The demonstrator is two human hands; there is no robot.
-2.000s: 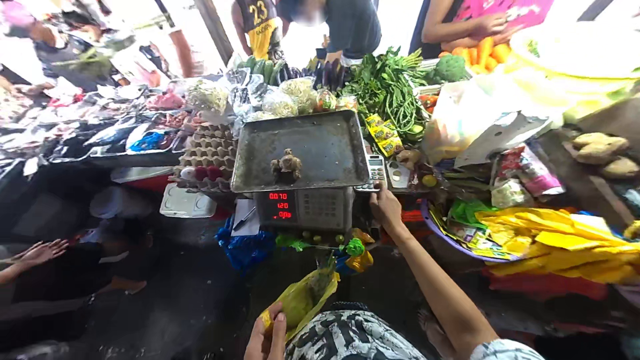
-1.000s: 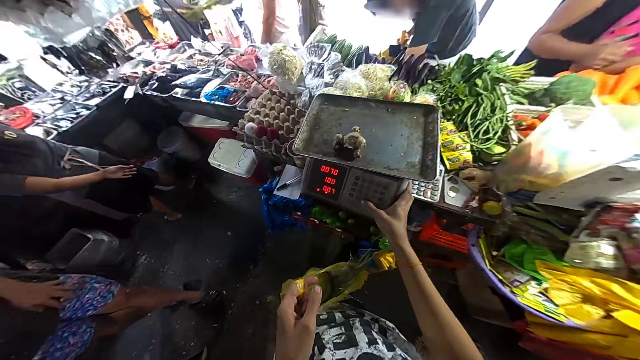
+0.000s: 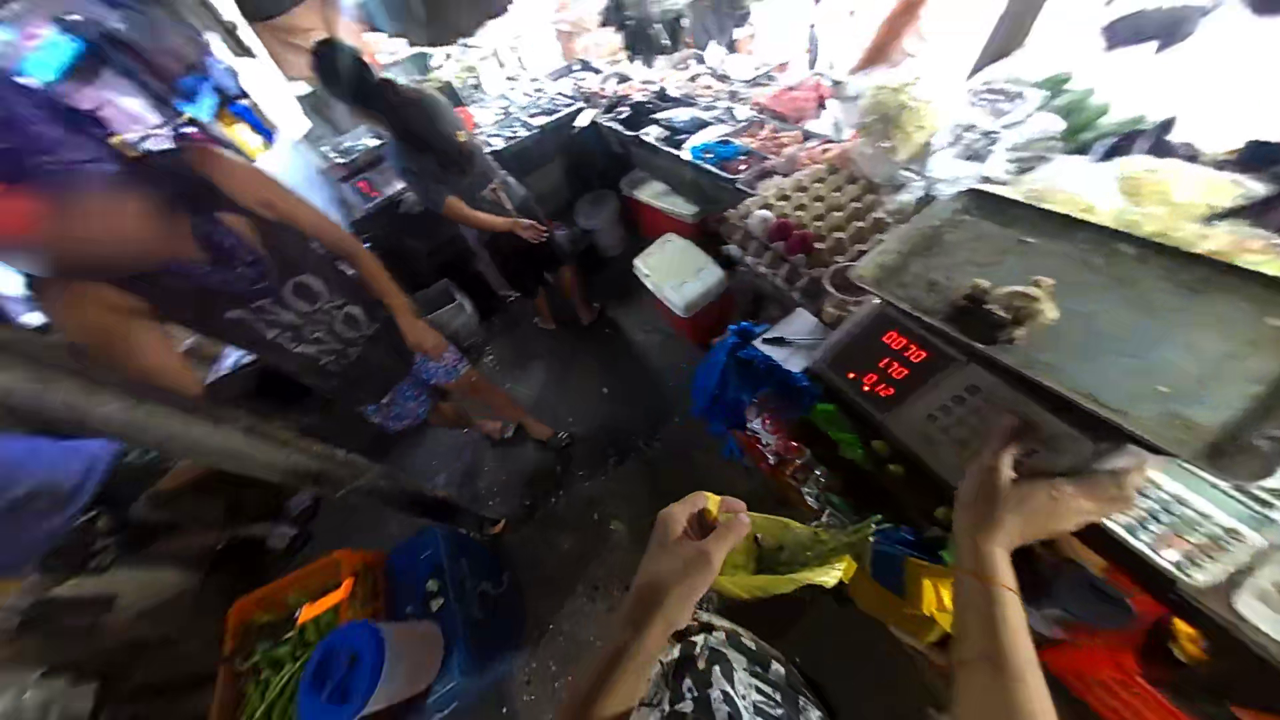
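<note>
My left hand (image 3: 690, 550) pinches the top of a yellow plastic bag (image 3: 790, 570), which has some green leafy matter in it. My right hand (image 3: 1030, 495) is at the keypad of a digital scale (image 3: 960, 410); its fingers are blurred, and I see nothing held in them. Red digits glow on the scale's display (image 3: 885, 365). On the scale's metal tray (image 3: 1130, 310) lies a knobbly root, apparently ginger (image 3: 1005, 308), near the left edge. A calculator (image 3: 1185, 520) sits just right of my right hand.
Egg trays (image 3: 830, 215) and a white-lidded red cooler (image 3: 682, 275) stand beyond the scale. A blue plastic bag (image 3: 750, 375) hangs at its left. Two people are at the left, one (image 3: 300, 270) near, one (image 3: 470, 190) farther. An orange crate (image 3: 250, 620) and a blue crate (image 3: 450, 600) stand lower left.
The view has swung strongly left. My right hand stays at the scale's front and my left hand keeps the yellow bag. The lower digits on the display differ from before.
</note>
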